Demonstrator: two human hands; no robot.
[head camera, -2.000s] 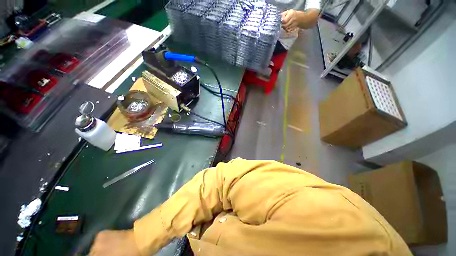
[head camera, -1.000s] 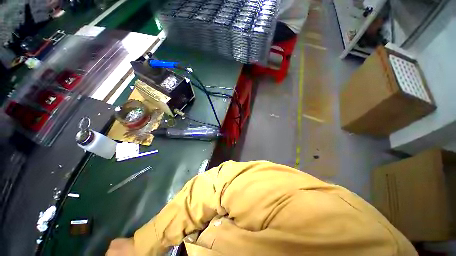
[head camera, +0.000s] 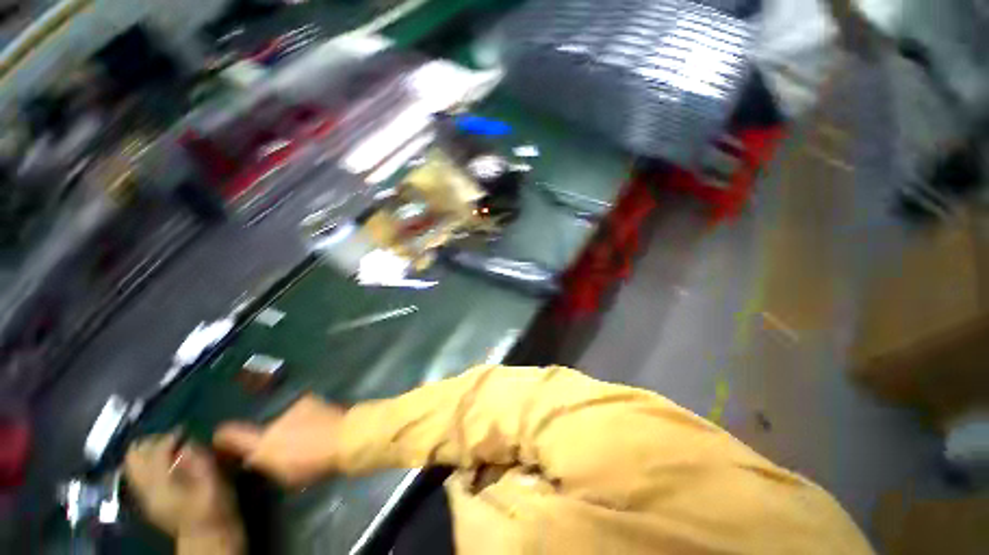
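Observation:
The view is strongly blurred. My right hand (head camera: 295, 440) is over the dark green mat (head camera: 336, 358) at the lower left, fingers pointing left. My left hand (head camera: 179, 482) is beside it, nearer the picture's left edge. Whether either hand holds anything is too blurred to tell. A small brown-black block (head camera: 260, 372) with a light edge lies just beyond my right hand. Slim tweezers (head camera: 375, 319) lie farther up the mat.
A blue soldering iron (head camera: 484, 127) rests on its station (head camera: 493, 195), beside brown card (head camera: 418, 206). A dark cylinder (head camera: 504, 269) lies near the mat's edge. Stacked clear trays (head camera: 640, 76) stand beyond. Red pieces (head camera: 260, 152) sit on the conveyor side. Boxes (head camera: 927, 304) stand right.
The view has swung left, so the bench appears farther right. My left hand has come into view and my right hand, earlier cut off at the bottom edge, now shows fully.

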